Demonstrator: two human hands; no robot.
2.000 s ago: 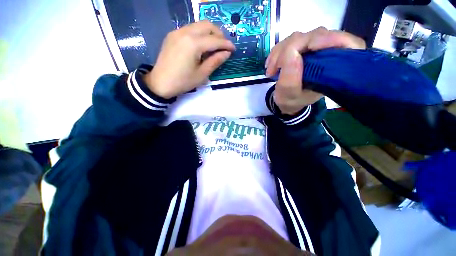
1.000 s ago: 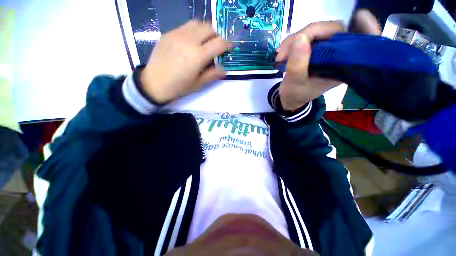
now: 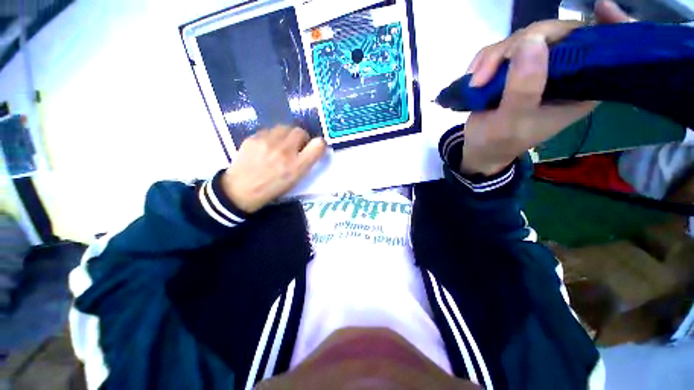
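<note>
The white-edged device housing (image 3: 226, 145) lies flat on the white table, slightly turned, with two halves side by side. Its left half holds a glossy dark panel (image 3: 262, 72). Its right half holds a green-teal circuit board (image 3: 361, 87) with a dark round spot. My left hand (image 3: 274, 161) rests at the near edge of the dark panel, fingers curled; whether it pinches anything small is hidden. My right hand (image 3: 517, 103) grips the blue-and-black electric screwdriver (image 3: 609, 61), held right of the housing with its dark nose pointing left, off the board.
The white table (image 3: 114, 91) surrounds the housing. A green surface (image 3: 631, 129) and a red item (image 3: 582, 171) show at right, with brown cartons (image 3: 624, 274) below. At the far left edge lies a dark unit with a teal part (image 3: 17, 145). A dark strap-like shape is below it.
The screwdriver and my right hand have moved right, away from the board. My left hand has lowered to the housing's near edge. More of the housing shows, and it looks turned.
</note>
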